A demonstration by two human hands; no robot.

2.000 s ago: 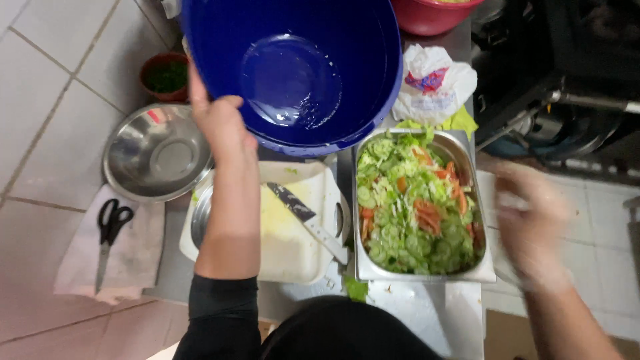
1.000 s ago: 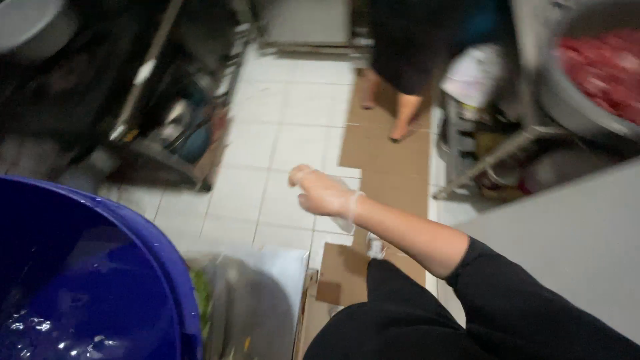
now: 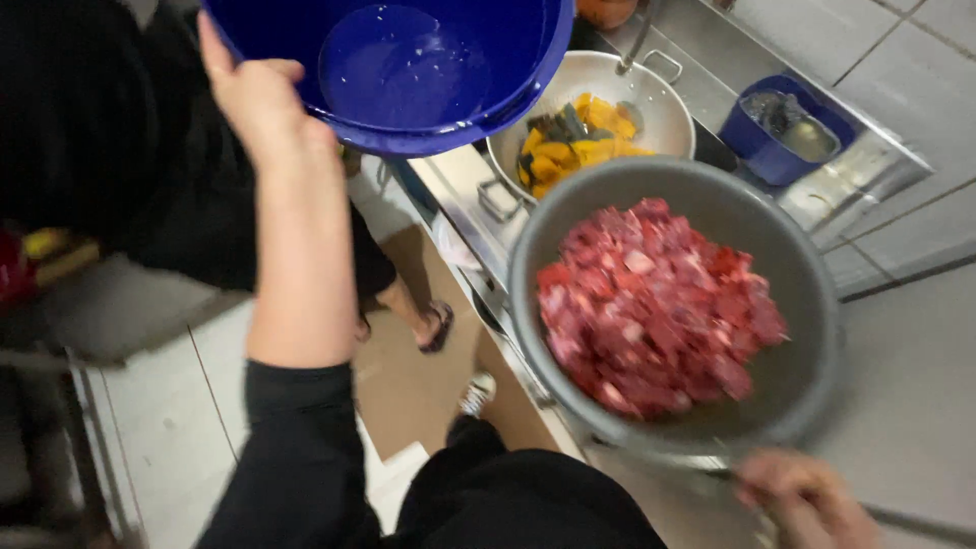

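My left hand (image 3: 263, 107) grips the rim of a large blue plastic basin (image 3: 404, 69) at the top; the basin is tilted, and its wet inside shows only drops and small bits. At the lower right, my right hand (image 3: 801, 492) is blurred, just below the rim of a grey plastic tub (image 3: 808, 305). Raw red meat chunks (image 3: 656, 305) are heaped in that tub. Whether my right hand touches the tub or holds something cannot be told.
Behind the tub, a two-handled metal pan (image 3: 671, 114) holds orange, green-skinned squash pieces (image 3: 587, 145). A small blue container (image 3: 785, 130) stands on the steel sink edge by the tiled wall. Another person in dark clothes (image 3: 175, 152) stands close at left, above cardboard (image 3: 412, 366) on the floor.
The view has swung far round from the counter with the salad tray to the sink side. The blue basin has come along in my left hand. My right hand is now beside the meat tub.
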